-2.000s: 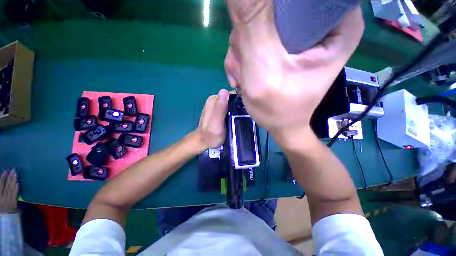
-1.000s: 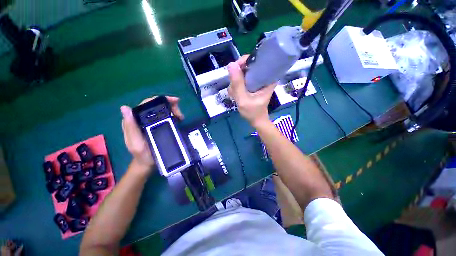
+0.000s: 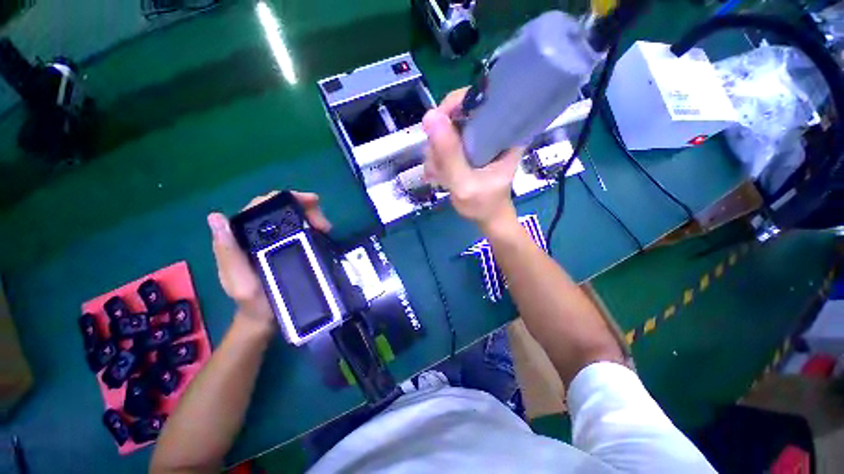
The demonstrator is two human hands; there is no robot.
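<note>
My left hand [image 3: 242,268] is around the upper end of the black product body [image 3: 268,222], thumb on its left side and fingertips showing on its right. The body's white-bordered front panel [image 3: 298,289] faces up. Its narrow lower part lies over the dark fixture [image 3: 396,301] with lime-green pads [image 3: 383,347]. My right hand [image 3: 474,185] grips the thick grey electric screwdriver [image 3: 532,83], raised at the right feeder. The screwdriver's tip is hidden behind my hand.
Two screw feeders [image 3: 370,78] stand ahead, the right one mostly covered. A white box [image 3: 662,97] is at right, with black cables across the bench. Striped strips [image 3: 490,268] lie beside my right forearm. Small black parts [image 3: 134,324] lie on a pink mat [image 3: 192,319] at left.
Since two seconds ago, the screwdriver has moved from above the product to the feeders at right. Over the last second, it looks slightly higher and nearer; my left hand stays on the body.
</note>
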